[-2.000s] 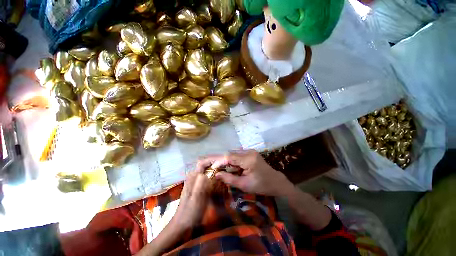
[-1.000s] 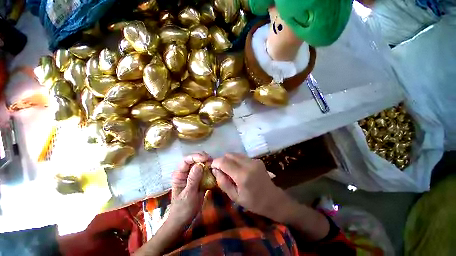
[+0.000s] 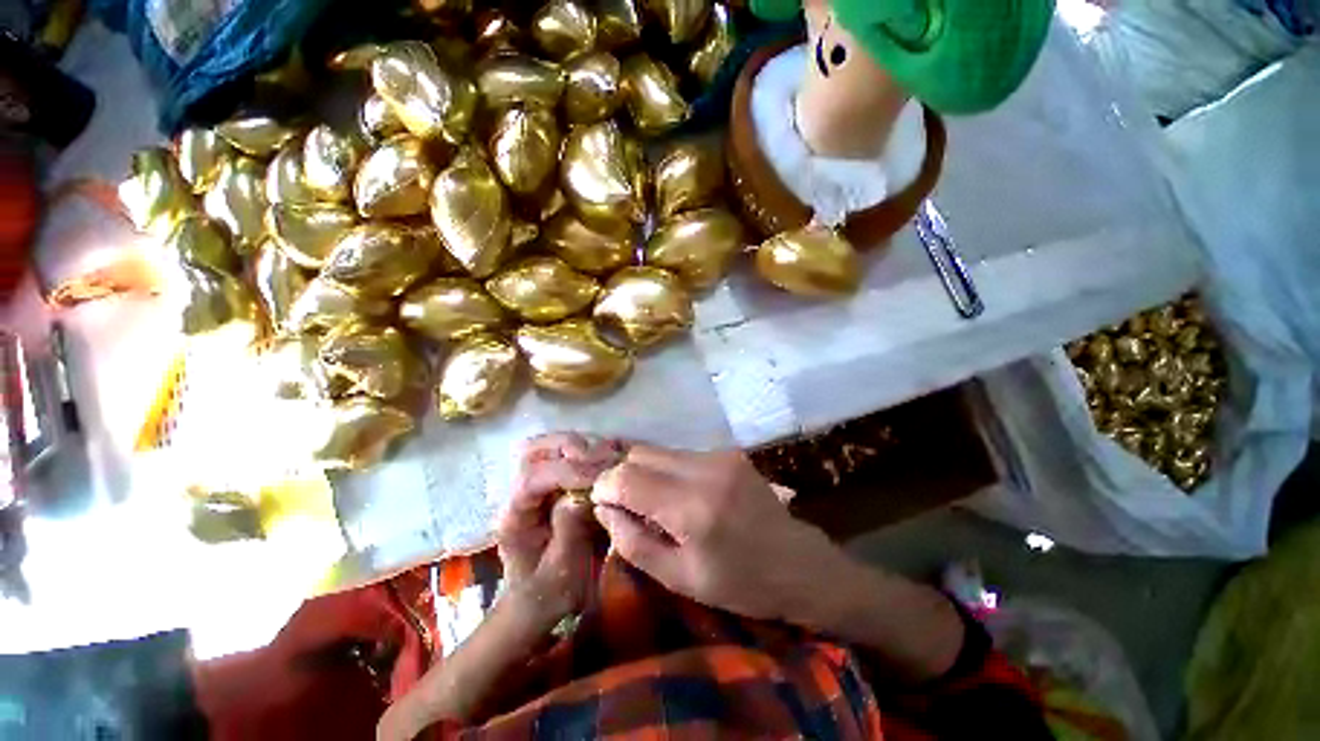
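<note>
My left hand (image 3: 547,528) and my right hand (image 3: 702,524) meet over my lap at the table's front edge. Their fingertips are together on a small gold fabric piece (image 3: 579,495); only a little of it shows between the fingers. My left hand is shut on the piece from the left. My right fingers pinch at its upper right side. Any needle or thread is too small or hidden to tell. Many plump gold pieces (image 3: 471,212) lie heaped on the white-covered table (image 3: 869,340).
A plush toy with a green hat (image 3: 948,51) stands at the back, with a gold piece (image 3: 808,262) at its base. A slim silvery tool (image 3: 948,261) lies beside it. A blue sack (image 3: 217,51) is far left. A dark drawer (image 3: 905,463) and a white bag (image 3: 1144,507) of gold pieces are right.
The gold piece showed more between my fingers a second ago; my fingers now cover most of it. My left fingers have curled closer around it. The whole view has shifted slightly.
</note>
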